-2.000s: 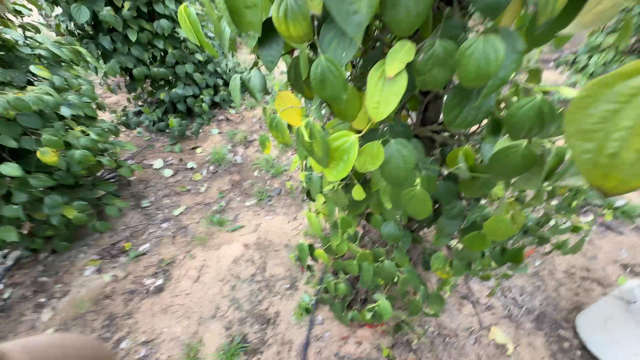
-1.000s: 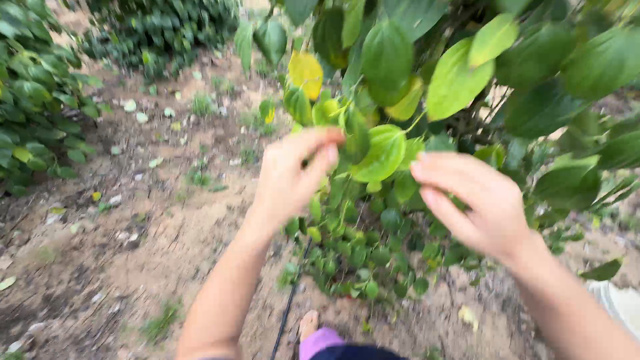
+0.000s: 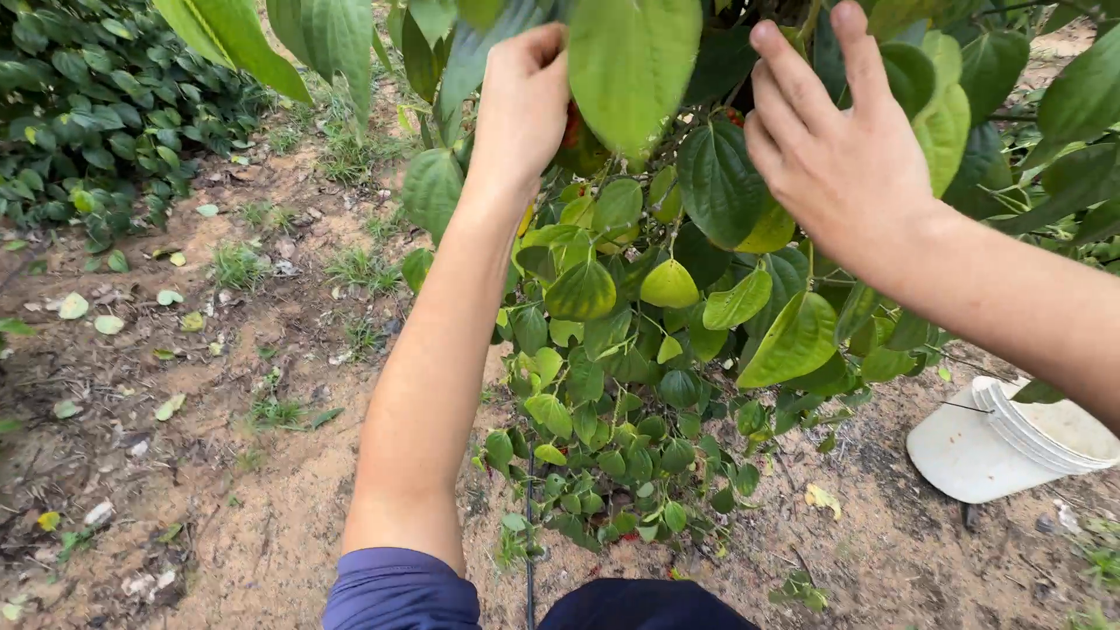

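A leafy green vine [image 3: 612, 289], which looks like a pepper plant, fills the upper middle and right of the head view. My left hand [image 3: 529, 101] is up among its leaves at the top, with curled fingers partly behind a large light-green leaf [image 3: 634, 70]; whether it grips anything is hidden. To the right, my right hand [image 3: 840, 140] has its fingers apart and raised against the foliage, beside a dark green leaf [image 3: 719, 184]. Bits of red show between the leaves near both hands.
A white plastic bucket [image 3: 997, 437] sits tilted on the sandy ground at the right. A black hose [image 3: 530, 525] runs up to the vine's base. Another leafy bush [image 3: 105, 114] stands at the upper left, with fallen leaves and grass tufts on the soil before it.
Both hands, out of the foliage two seconds ago, came up to the leaves around a yellow-green one; now they are higher in the view and farther into the vine. More of the bucket shows.
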